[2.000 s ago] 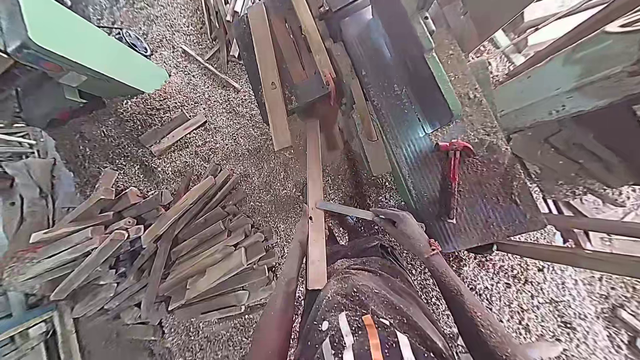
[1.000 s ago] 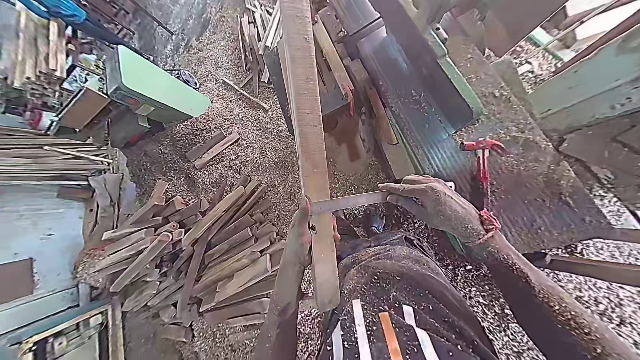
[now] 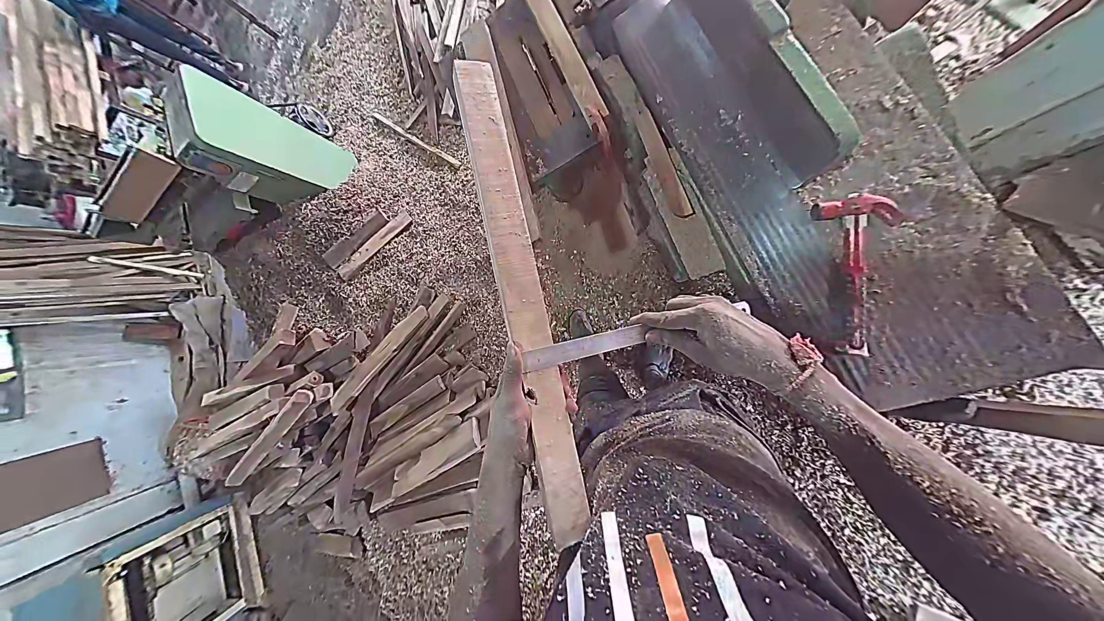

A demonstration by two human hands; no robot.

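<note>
A long wooden board (image 3: 511,233) runs lengthwise in front of my body, its near end by my shirt. My left hand (image 3: 515,401) grips the board from its left edge, with fingertips showing at the right edge. My right hand (image 3: 703,332) holds a flat metal ruler (image 3: 586,347) between thumb and fingers. The ruler lies across the board, its far end close to my left thumb. A red claw hammer (image 3: 854,272) rests on the dusty metal machine table to the right of my right hand.
A heap of short wooden pieces (image 3: 405,414) lies on the shavings-covered floor at left. Two short offcuts (image 3: 369,244) lie beyond it, near a green machine housing (image 3: 259,134). The ribbed machine table (image 3: 966,319) borders my right side, with wood strips (image 3: 660,172) beside it.
The board's far end has come into view and the board reaches less far up the picture than one second ago. The ruler stays across it in my right hand. The view has shifted.
</note>
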